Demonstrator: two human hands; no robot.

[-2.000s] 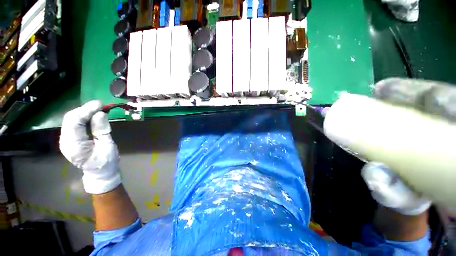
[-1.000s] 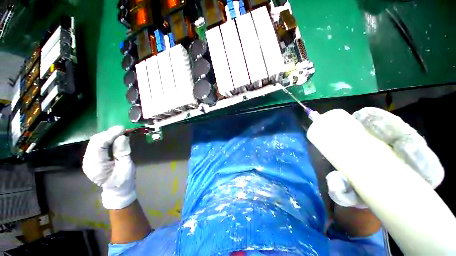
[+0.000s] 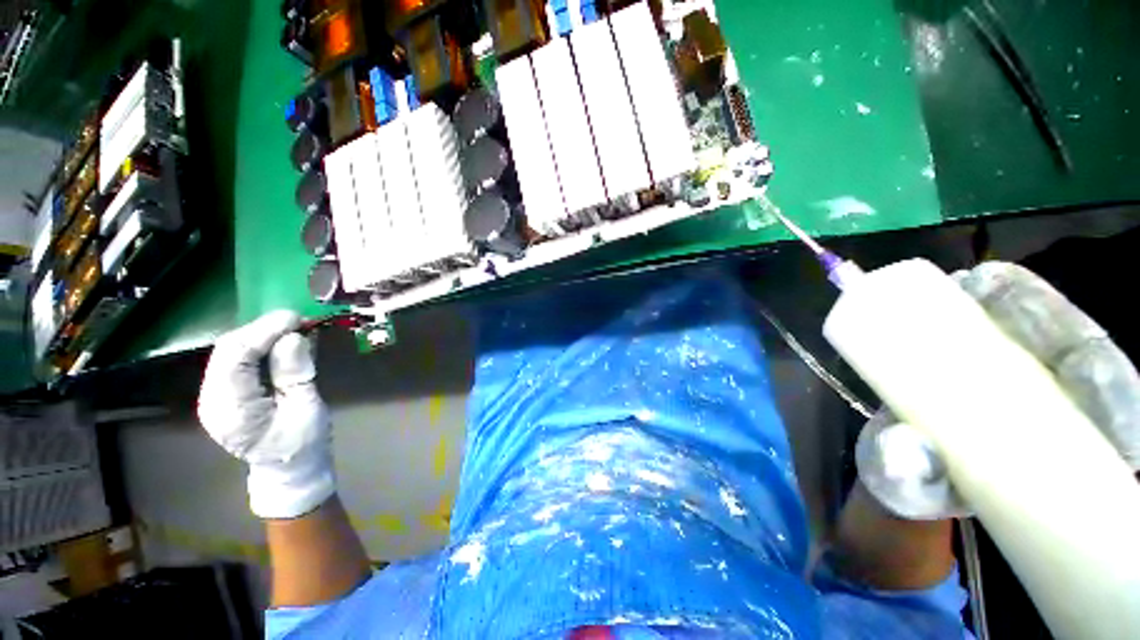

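The power board (image 3: pixel 550 256) lies tilted on the green mat, with pale heatsink blocks (image 3: pixel 398 206) and dark round capacitors (image 3: pixel 490 219). My left hand (image 3: pixel 265 406), in a white glove, pinches the red and black lead wires (image 3: pixel 328 323) at the board's near left corner. My right hand (image 3: pixel 1056 350), in a smeared white glove, is wrapped around the large white dispensing syringe (image 3: pixel 1000 431). Its thin needle (image 3: pixel 796 230) with a purple hub points at the board's near right corner, where white adhesive (image 3: pixel 754 163) sits. Whether the tip touches is unclear.
Another power board (image 3: pixel 123 188) stands on the bench at the left. Dark tweezers (image 3: pixel 1023 81) lie on the mat at the upper right. A thin pale hose (image 3: pixel 813 360) hangs below the bench edge. My blue apron (image 3: pixel 625 463) is spotted with white.
The board appears rotated from straight to slanted since the first frame. The syringe needle has moved right from the near edge to the right corner. My left hand still holds the wires.
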